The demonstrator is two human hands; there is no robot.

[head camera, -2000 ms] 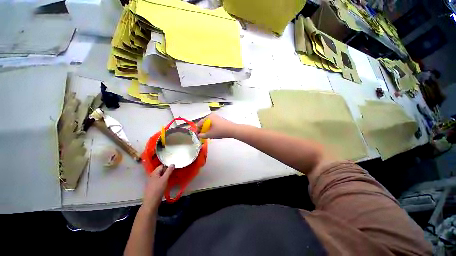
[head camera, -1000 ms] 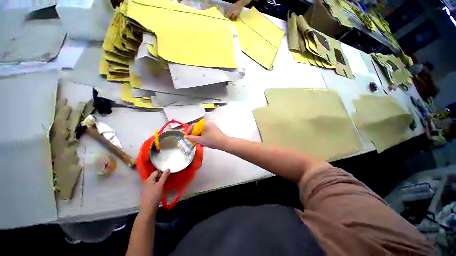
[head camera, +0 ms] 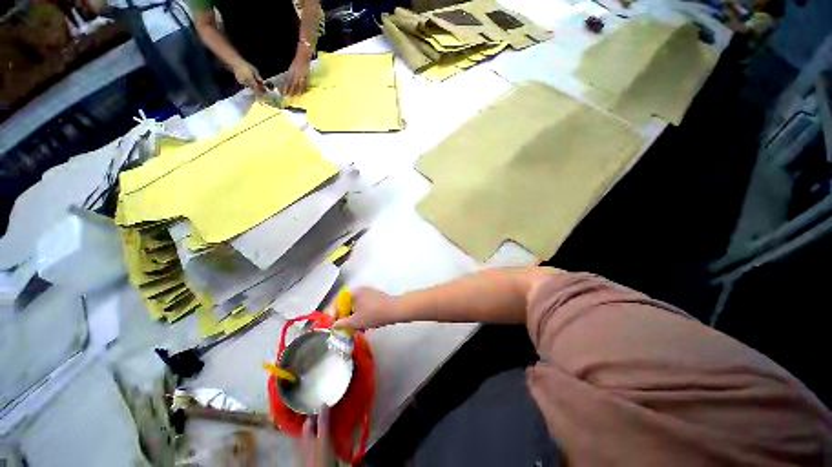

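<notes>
The silver glue pot (head camera: 294, 394) with milky white glue stands on the crumpled red plastic bag (head camera: 363, 392). My right hand (head camera: 365, 308) grips the yellow-handled glue brush (head camera: 344, 304), its bristle head at the pot's upper right rim. My left hand (head camera: 317, 440) is at the pot's lower rim, blurred, its fingers against the rim. A second yellow handle (head camera: 280, 372) leans over the pot's left rim. Tan bag panels (head camera: 538, 169) lie flat on the table to the right of the pot.
A stack of yellow pieces (head camera: 228, 173) with pale sheets lies beyond the pot. Another person's hands (head camera: 274, 82) are at a yellow sheet (head camera: 354, 91) across the table. More tan panels (head camera: 652, 64) lie farther right. A hammer-like tool (head camera: 228, 415) lies left of the pot.
The view has turned to the right, so the table now slants. The brush head has come to the pot's rim from inside the pot. The other person's hands and body have come into view.
</notes>
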